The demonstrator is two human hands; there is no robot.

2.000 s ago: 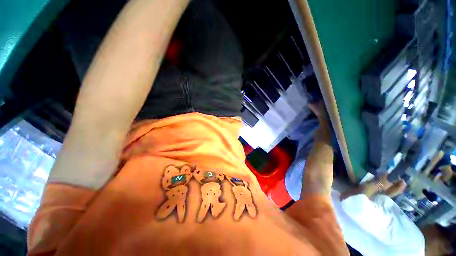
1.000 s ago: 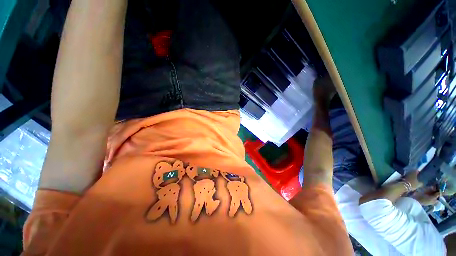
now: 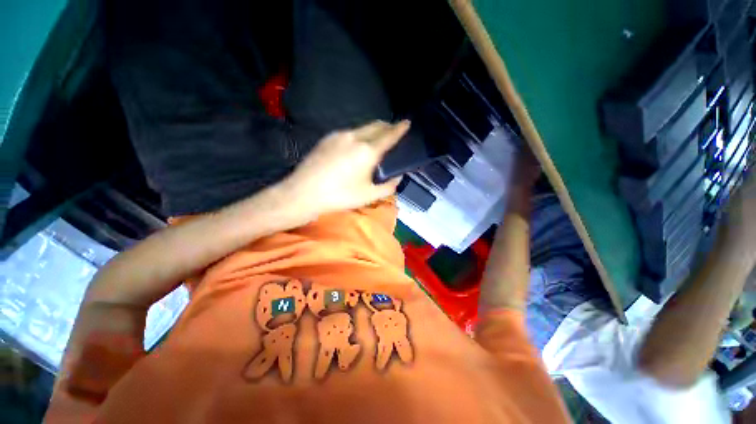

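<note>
My left hand (image 3: pixel 352 166) reaches across my lap and grips a dark housing (image 3: pixel 412 155) by its near end. The housing is over a pale slotted tray (image 3: pixel 468 211), beside the bench edge. Several dark housings (image 3: pixel 417 194) lie in rows in the tray. My right hand (image 3: pixel 522 170) is dim and blurred at the tray's right side, beside the bench edge. Its fingers cannot be made out.
A green-topped bench (image 3: pixel 572 108) with a tan edge runs along the right, bearing a row of dark grey housings (image 3: pixel 638 132). A red stool (image 3: pixel 435 269) is below the tray. Another person's arm (image 3: pixel 705 290) is at far right. Clear plastic-wrapped material (image 3: pixel 50 281) lies at left.
My left arm has swung from the upper left across my lap to the tray, bringing a housing into view. My right arm stays by the tray. The other person's arm has reached up toward the bench.
</note>
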